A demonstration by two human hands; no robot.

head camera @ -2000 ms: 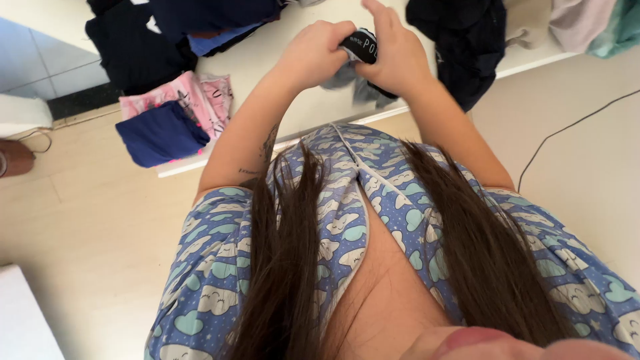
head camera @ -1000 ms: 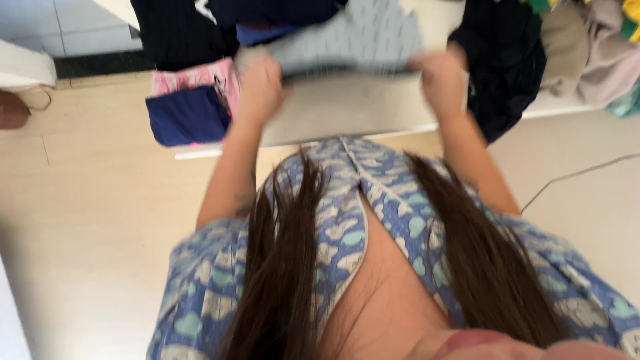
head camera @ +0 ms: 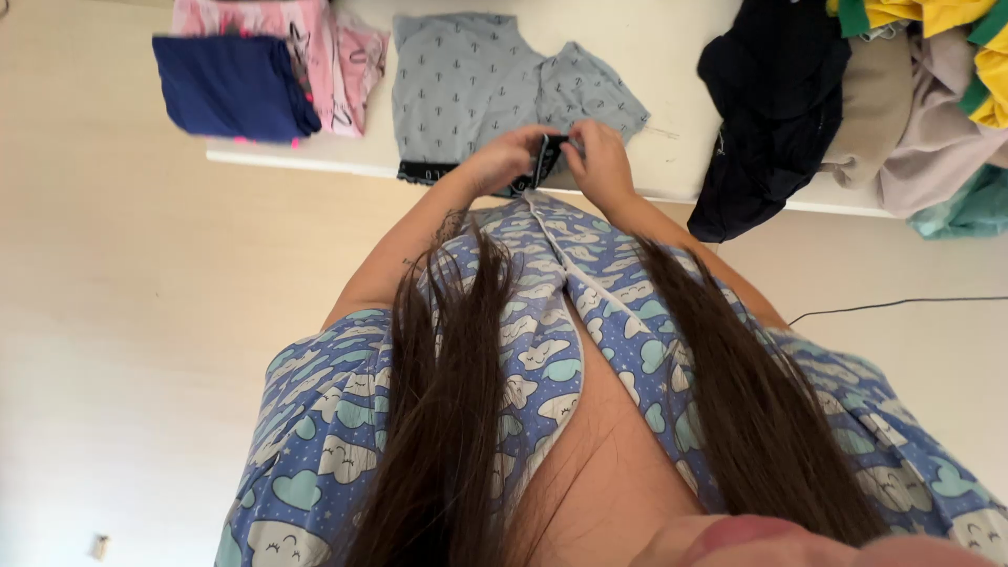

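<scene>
Grey boxer briefs [head camera: 465, 87] with a small anchor print lie spread on a white tabletop [head camera: 669, 118], their black lettered waistband towards me. My left hand [head camera: 508, 160] grips the waistband near its middle. From the other side, my right hand [head camera: 600, 163] pinches the same band, which is raised and bent between the fingers of both hands. The right leg of the garment fans out beyond my right hand. Part of the waistband is hidden behind my left hand and against my cloud-print top.
At the left, folded navy cloth [head camera: 228, 87] lies on pink printed clothing [head camera: 346, 71]. To the right are a black garment [head camera: 772, 118], beige cloth [head camera: 874, 110], pale pink cloth [head camera: 929, 126], yellow-green fabric [head camera: 996, 71] and teal cloth [head camera: 965, 205]. A thin cable [head camera: 890, 305] crosses the floor.
The grey garment was bunched in both hands, then held stretched out between them, and now lies spread on the tabletop. My hands have come closer together at its waistband.
</scene>
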